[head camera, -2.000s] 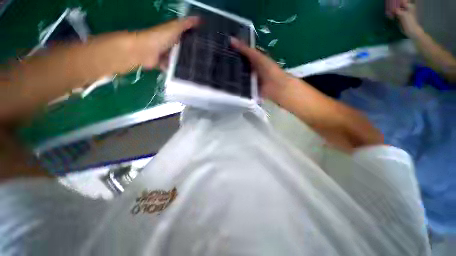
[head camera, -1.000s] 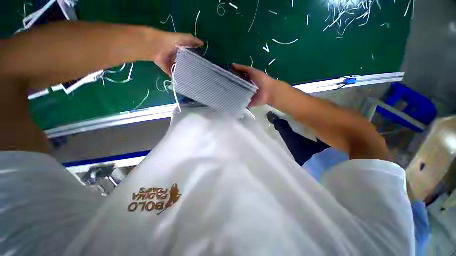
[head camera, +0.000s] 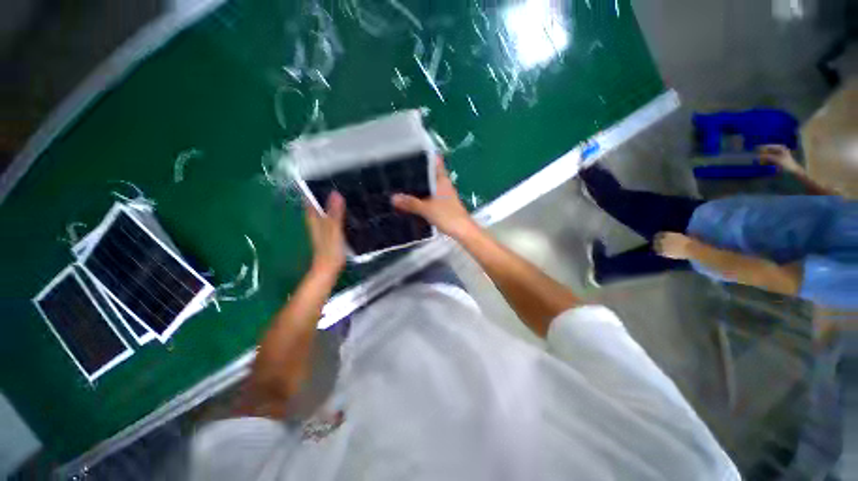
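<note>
A stack of solar panels (head camera: 381, 193) is at the green-topped bench's near edge, its dark top face towards me and a pale grey-white side at its far end. My left hand (head camera: 326, 230) holds its left part, thumb on the dark face. My right hand (head camera: 440, 205) holds its right side, thumb also on the face. The fingers beneath are hidden. Thin white strips hang at the stack's far corners. Whether the stack touches the bench top is unclear.
Several loose panels (head camera: 146, 272) overlap on the bench (head camera: 221, 225) at left. Trimmings (head camera: 428, 70) lie beyond the stack. A small blue item (head camera: 590, 150) sits on the metal edge rail. A person in blue (head camera: 762, 235) and a blue stool (head camera: 746, 131) are at right.
The stack has turned from its striped side towards me to its dark face up. My view has swung, bringing the loose panels at left and the person at right into view.
</note>
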